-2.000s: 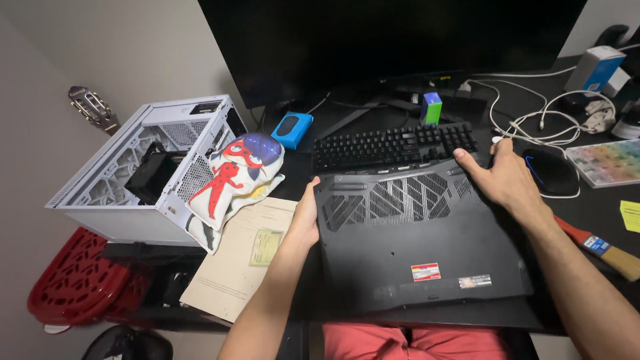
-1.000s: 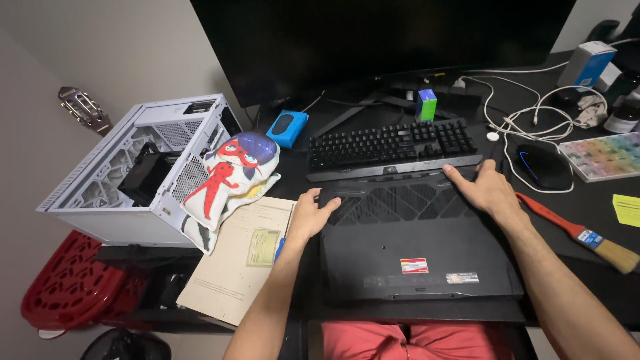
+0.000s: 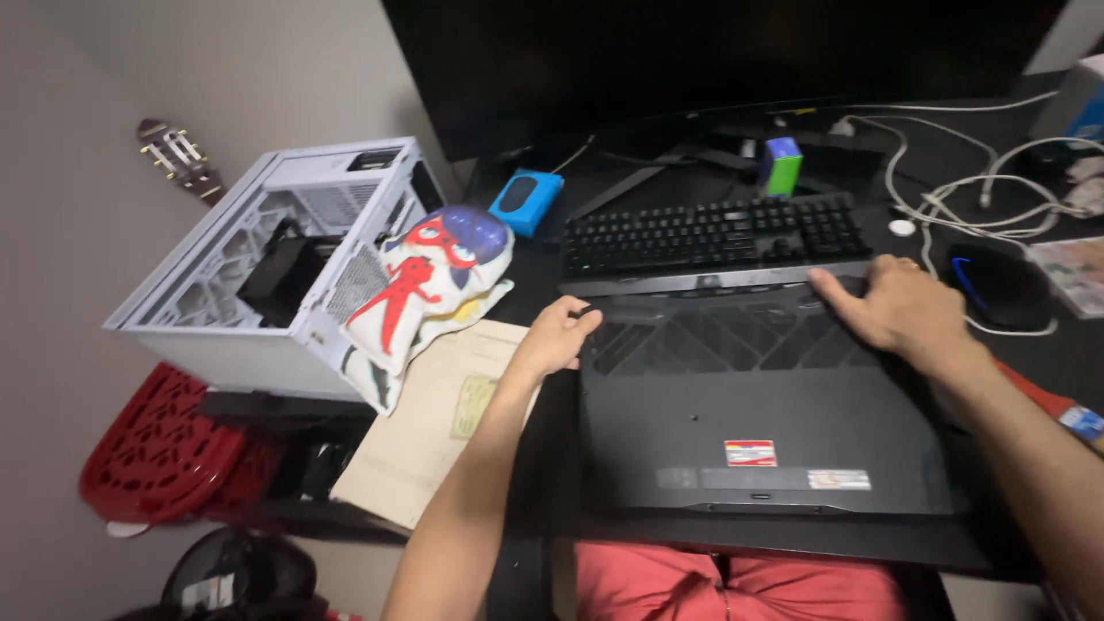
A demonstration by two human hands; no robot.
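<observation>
A black laptop (image 3: 759, 414) lies upside down on the black desk, its vented underside up and two stickers near the front edge. My left hand (image 3: 556, 336) grips its rear left corner, thumb on top. At the rear right corner, my right hand (image 3: 906, 306) holds on with the thumb over the underside and the fingers over the far edge. Just behind the laptop lies a black keyboard (image 3: 716, 237). To the right of my right hand is a black mouse (image 3: 1000, 285) with a blue light.
Left stand an open white computer case (image 3: 319, 336), a printed cushion (image 3: 431, 293) and a cardboard envelope (image 3: 414, 440). Behind are a monitor (image 3: 716, 60), a blue box (image 3: 525, 202) and a green-and-purple box (image 3: 780, 166). White cables (image 3: 957, 207) and a brush (image 3: 1035, 392) lie right.
Two seconds ago the laptop's rear edge was tilted up over part of the keyboard; now the laptop lies flatter in front of it. Both hands stay at its rear corners.
</observation>
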